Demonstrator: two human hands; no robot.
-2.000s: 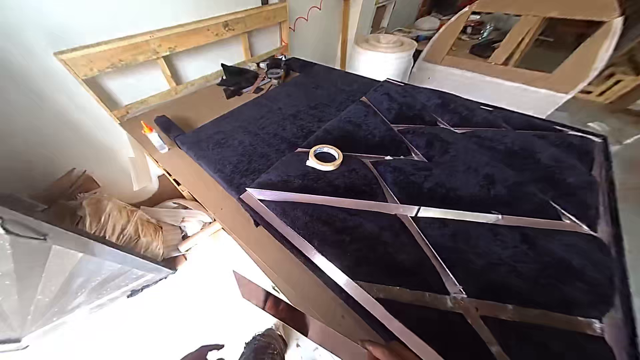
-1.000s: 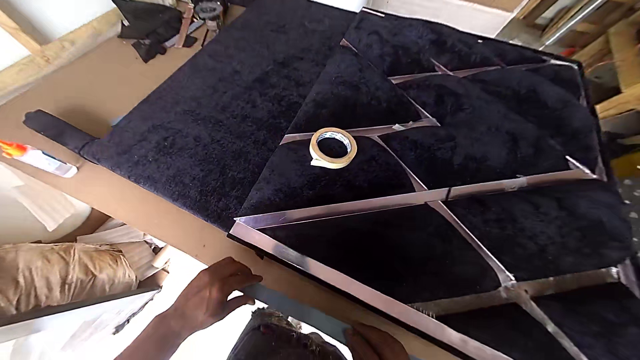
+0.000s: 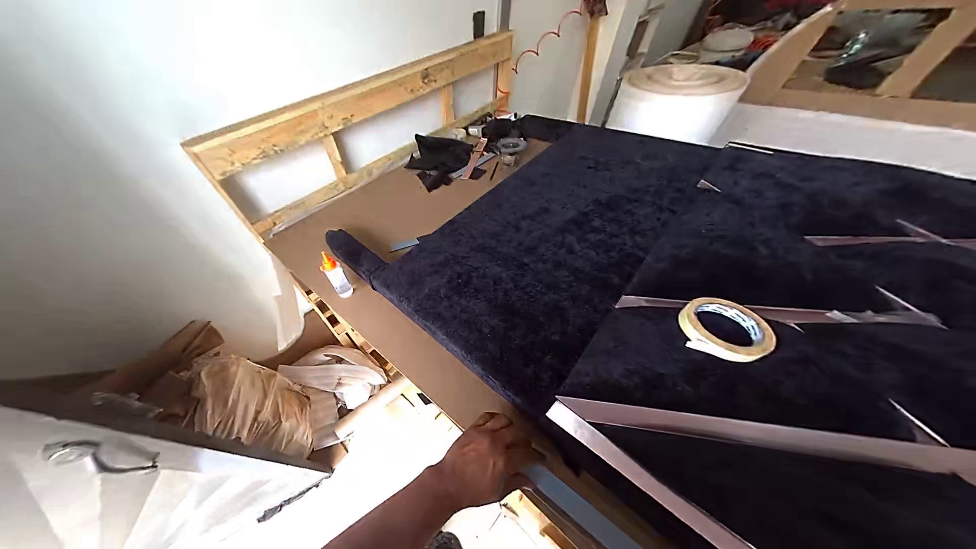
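Observation:
At the bottom centre my left hand [image 3: 492, 461] grips the end of a flat bluish-grey strip [image 3: 576, 507] along the table's near edge. My right hand is out of the frame. Beside the strip lies a dark navy velvety panel [image 3: 762, 267] crossed by shiny pinkish metallic strips [image 3: 762, 438], two of which meet at a corner close to my left hand. A roll of masking tape [image 3: 751, 352] rests on the panel. Dark velvety fabric [image 3: 534, 229] spreads to its left. A white glue bottle with an orange cap [image 3: 336, 276] stands on the brown board [image 3: 427, 366].
Fabric scraps [image 3: 442, 156] and small tools are at the board's far end, before a wooden frame [image 3: 320, 114]. A large white roll [image 3: 679, 99] stands behind the table. Crumpled brown paper [image 3: 252, 396] lies on the lower left, near a white surface with a handle [image 3: 99, 457].
My left hand now grips the strip's end; one second ago it was beside it with fingers apart. My right hand, seen then at the strip, has left the view. The view has swung.

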